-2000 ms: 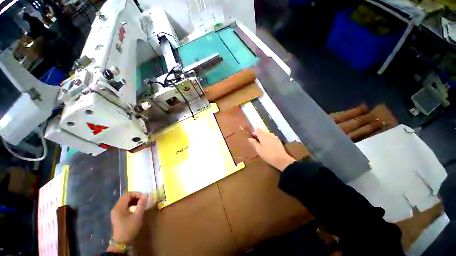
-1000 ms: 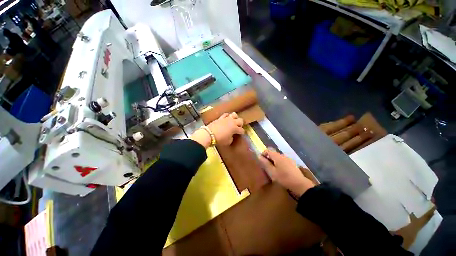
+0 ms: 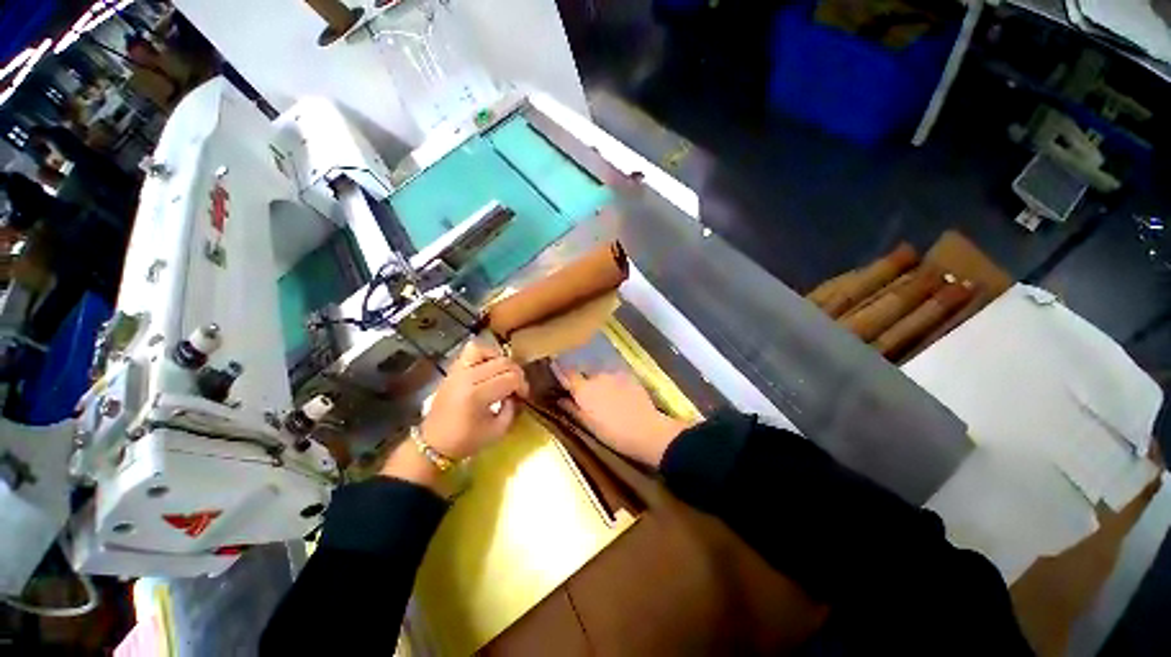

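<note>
The brown panel [image 3: 668,552] lies under and beside the yellow cover plate [image 3: 514,552]. Its right part is gathered into a raised, dark fold along the plate's right edge. Its far end is a loose roll [image 3: 559,293] beside the machine's clamp. My left hand [image 3: 473,408] is at the plate's far right corner, fingers closed on the panel's edge. My right hand [image 3: 619,413] is just right of it, fingers gripping the fold. No tool can be made out in my right hand.
The white sewing machine head [image 3: 193,436] stands at the left, with the teal bed [image 3: 494,193] behind. The dark grey table [image 3: 822,347] runs along the right. Beyond it are white sheets [image 3: 1027,398] and rolled brown pieces [image 3: 899,302]. A blue bin [image 3: 835,77] stands farther back.
My left hand has moved from the near left to the plate's far right corner. My right hand has moved in beside it. The panel's flat right part is now gathered up, baring the surface under it.
</note>
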